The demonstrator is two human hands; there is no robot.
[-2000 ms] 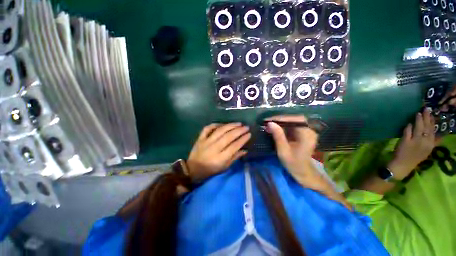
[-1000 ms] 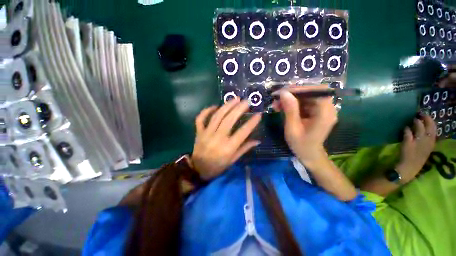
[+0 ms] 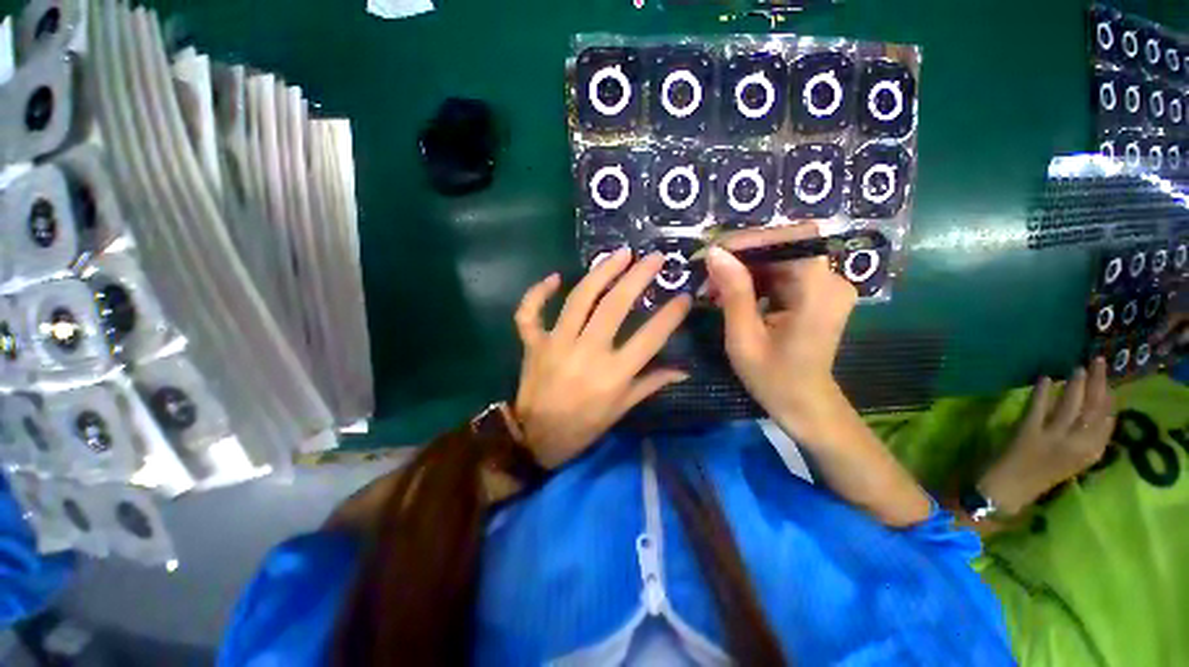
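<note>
A clear shiny tray (image 3: 746, 140) holds rounded black squares with white rings in three rows of five. My right hand (image 3: 789, 313) grips slim black tweezers (image 3: 782, 249), their tip at a part in the front row. My left hand (image 3: 587, 358) is spread flat, fingertips over the tray's front left corner, holding nothing visible. A dark dotted sheet (image 3: 893, 373) lies between the tray and my body, partly under my hands. My hands hide some front-row parts.
A tall leaning stack of white trays (image 3: 280, 248) stands at left. A loose black housing (image 3: 459, 145) lies left of the tray. A white scrap (image 3: 399, 7) is at the top edge. At right are a neighbour's hand (image 3: 1051, 443), a dotted film (image 3: 1108, 202) and another tray of ringed parts.
Both hands have moved forward from the dotted sheet to the tray's front row. Over the last second they stay there, with the tweezers' tip near the second part. The neighbour's hands have shifted.
</note>
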